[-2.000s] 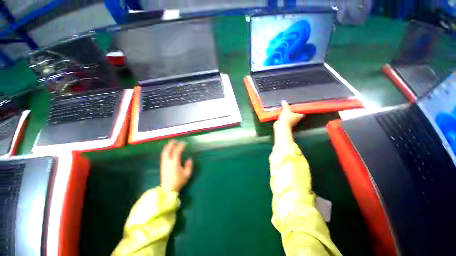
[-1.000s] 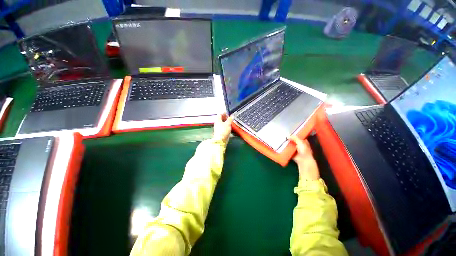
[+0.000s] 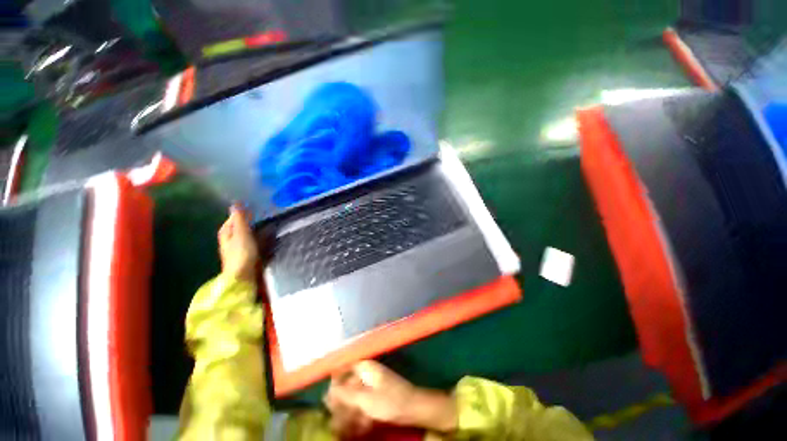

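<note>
An open laptop (image 3: 388, 284) with a blue swirl desktop lies turned at an angle on a red-orange foam pad (image 3: 406, 330), over the green bench in front of me. A white liner edge (image 3: 483, 211) shows at its right side. My left hand (image 3: 237, 245) grips the left side of the pad and laptop near the hinge; its fingers are partly hidden. My right hand (image 3: 375, 398) is at the pad's front edge, fingers bent and blurred; whether it grips the pad cannot be told. A small white square (image 3: 557, 266) lies on the bench right of the laptop.
A laptop on a red pad (image 3: 121, 301) stands at the left edge. A dark laptop (image 3: 690, 215) on a red pad (image 3: 630, 250) stands at the right. More laptops, blurred, are behind at the upper left, and one at the upper right.
The laptop and its pad have come from the back row towards me and turned. My left hand has moved left with its side; my right hand has moved down and left to the front edge.
</note>
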